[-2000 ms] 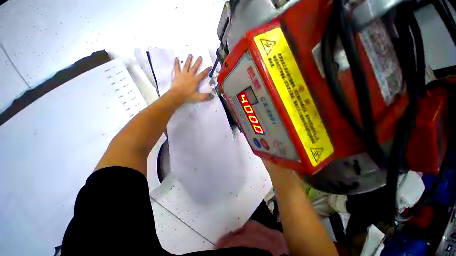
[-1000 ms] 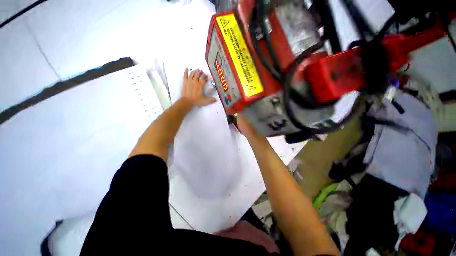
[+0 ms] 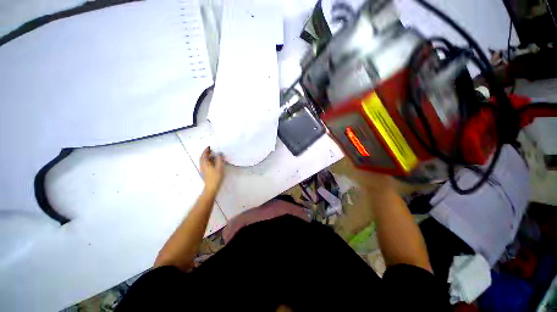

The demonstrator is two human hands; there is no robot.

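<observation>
A long white-topped panel (image 3: 247,91) with a rounded near end lies in the middle of the table. My left hand (image 3: 212,166) is at its lower left edge, fingers bent. I cannot tell if they grip it. The red and silver cutting machine (image 3: 382,122) is right of the panel, blurred, with red lit digits and a yellow label. Its flat grey base plate (image 3: 300,129) shows beside the panel's right edge. My right hand (image 3: 374,180) holds the machine from the near side; its fingers are hidden behind the motor.
A large white-topped lay (image 3: 116,79) with dark curved edges is on the left of the white table (image 3: 269,183). A black cable (image 3: 482,177) loops around the motor. Fabric scraps (image 3: 327,198) and white cloth (image 3: 488,201) lie beyond the table's near right edge.
My left hand has moved from the panel's upper part to its near rounded end. The view has shifted, and the machine appears farther right of the panel, with its base plate now showing.
</observation>
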